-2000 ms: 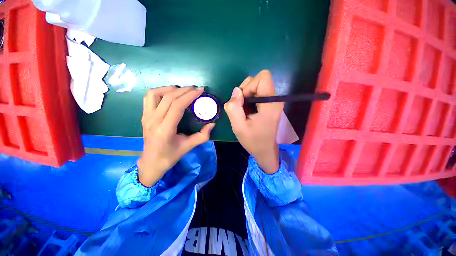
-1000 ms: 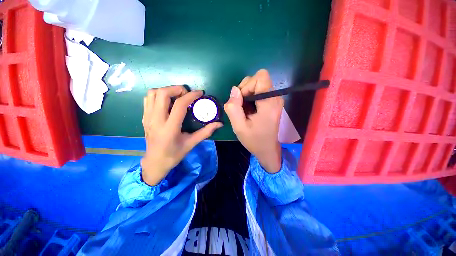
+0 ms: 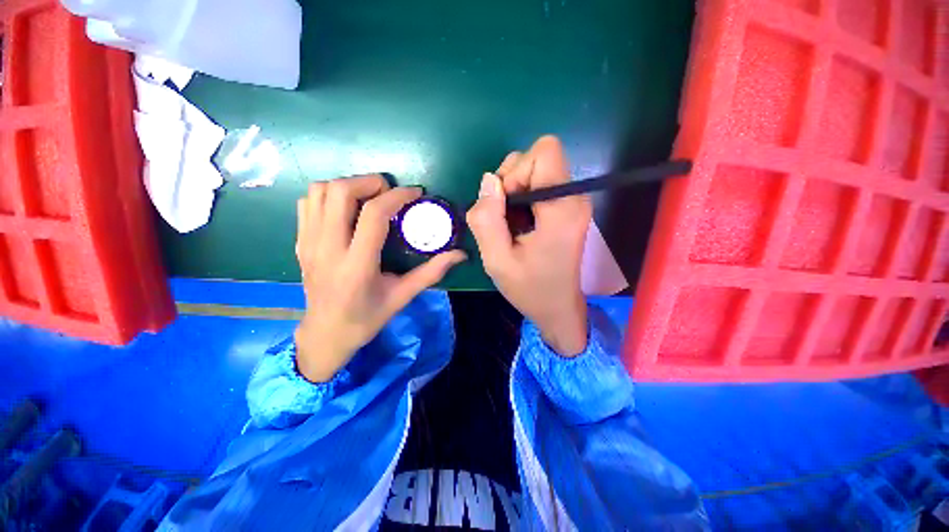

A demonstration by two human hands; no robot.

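Note:
A small round watch head (?) [image 3: 428,227] with a bright white face and a dark rim is on the green bench top near its front edge. My left hand [image 3: 352,255] grips it by the rim between thumb and fingers, from the left. My right hand [image 3: 536,234] holds a long thin black brush (?) [image 3: 614,181] like a pen, just right of the watch head. The brush's back end points right, to the foam tray. Its tip is hidden by my fingers, so I cannot tell if it touches the piece.
Red foam trays with square pockets stand at the left [image 3: 120,187] and right [image 3: 692,223]. Crumpled white wipes [image 3: 179,156] and a translucent container [image 3: 234,40] lie at the upper left. A flat white paper [image 3: 600,265] lies beside my right hand. Blue floor shows below.
The back end of the brush has swung a little upward. My left thumb has shifted slightly right along the watch head's lower rim. The watch head has stayed nearly in place.

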